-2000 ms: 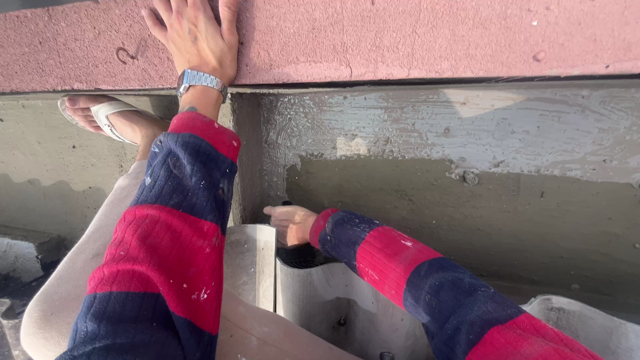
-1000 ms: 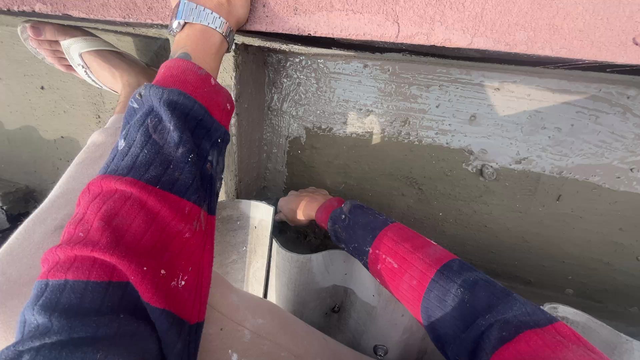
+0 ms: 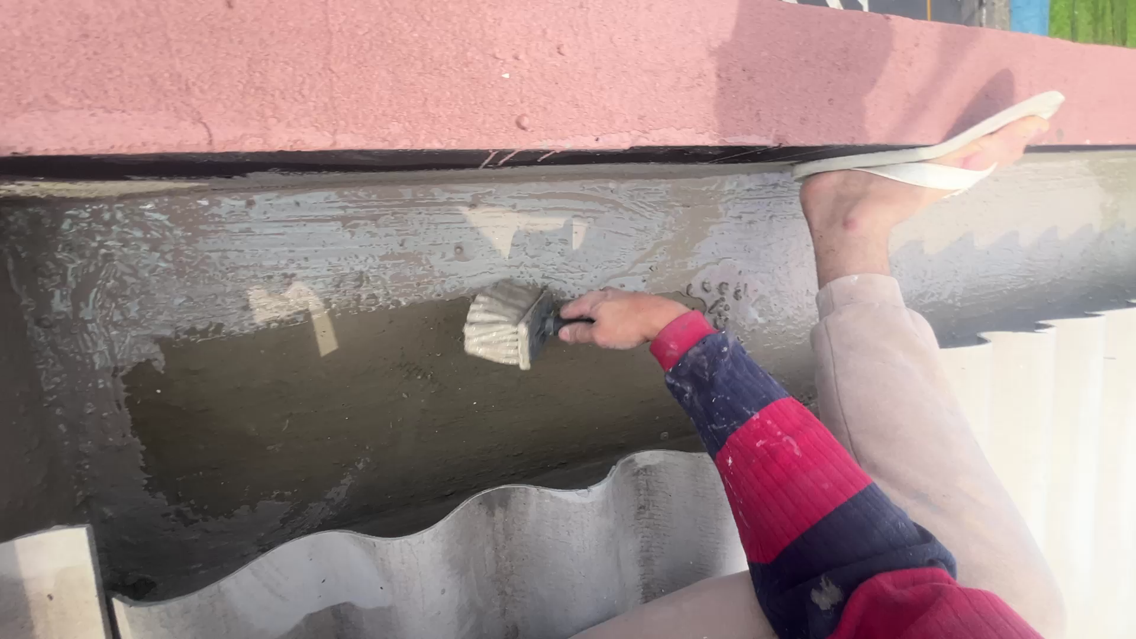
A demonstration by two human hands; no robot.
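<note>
My right hand [image 3: 621, 319] is closed around the dark handle of a wide masonry brush [image 3: 506, 325], near the middle of the view. The brush's thick bristles, coated in grey-white slurry, point left and lie over the wall of a concrete gutter [image 3: 293, 408]. A wet, shiny grey coating [image 3: 382, 217] covers the upper part of that wall and its left end; a duller, darker patch lies below the brush. My left hand is out of view.
A pink rough-plastered ledge [image 3: 373, 71] runs along the top. Wavy corrugated roofing sheets [image 3: 532, 550] border the gutter below. My foot in a white flip-flop [image 3: 932, 169] braces against the ledge at the right, with my leg beside my arm.
My right hand, earlier low in the gutter's corner by the roofing sheets, is now up at the wall with the brush plainly visible. My left hand has left the view. The view has shifted right.
</note>
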